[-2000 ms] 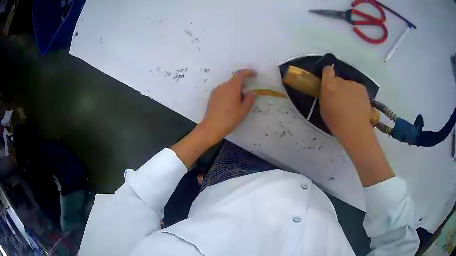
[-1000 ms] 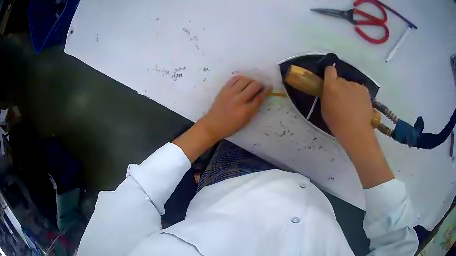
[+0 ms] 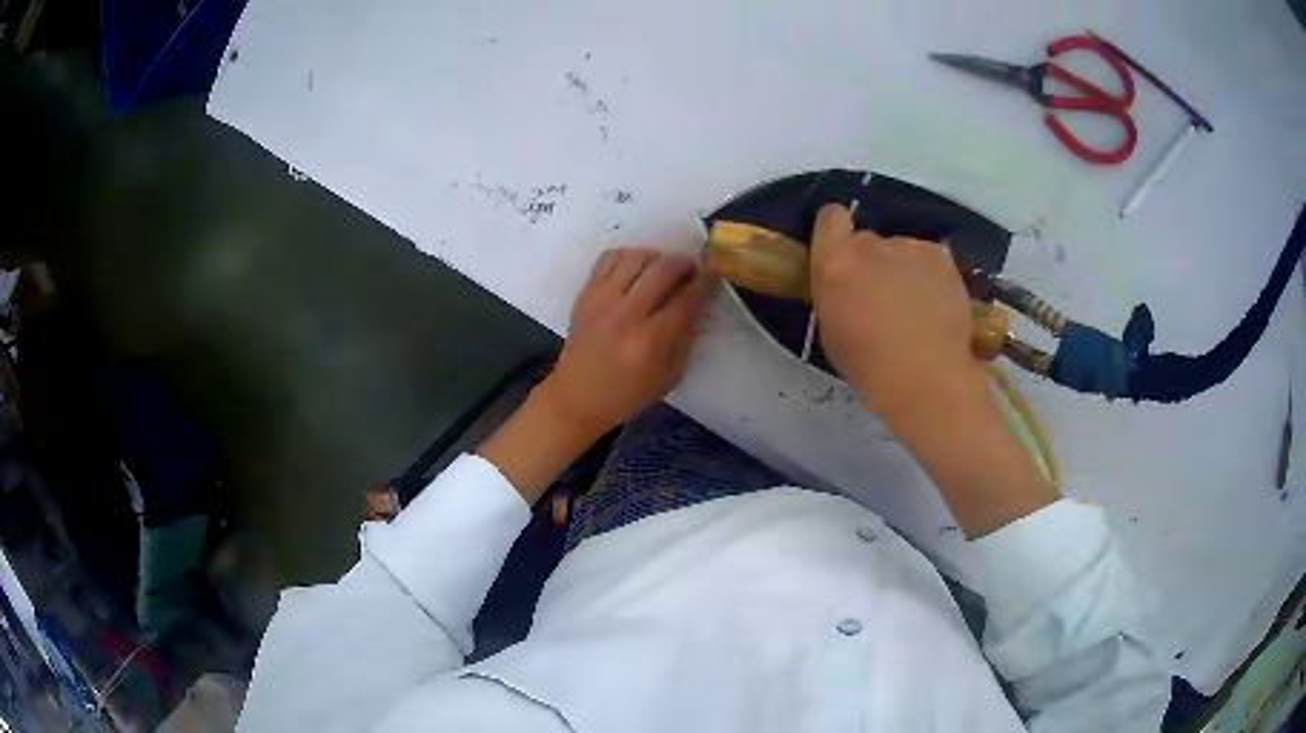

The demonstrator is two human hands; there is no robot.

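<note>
My right hand (image 3: 895, 308) grips the light wooden handle of the dark steam iron (image 3: 917, 208), which lies flat on the white table with its pointed tip to the left. My left hand (image 3: 630, 329) is at the iron's tip with its fingers bent and close together; what is under the fingertips is hidden. A narrow yellowish curved strip (image 3: 1026, 417), template or fabric piece, shows from behind the iron on the right and runs down beside my right forearm. Its other end is hidden under the iron.
Red-handled scissors (image 3: 1091, 100) lie at the upper right, beside a thin dark pencil or pen (image 3: 1150, 79) and a white marking pen (image 3: 1159, 169). The thick blue-black hose (image 3: 1196, 375) runs off right. A thin pointed tool (image 3: 1285, 453) lies at the right edge. The white table (image 3: 430, 86) ends diagonally at left.
The iron and my right hand have moved left, up to my left hand. My left hand has shifted slightly left. The curved strip now shows on the iron's right side instead of its left.
</note>
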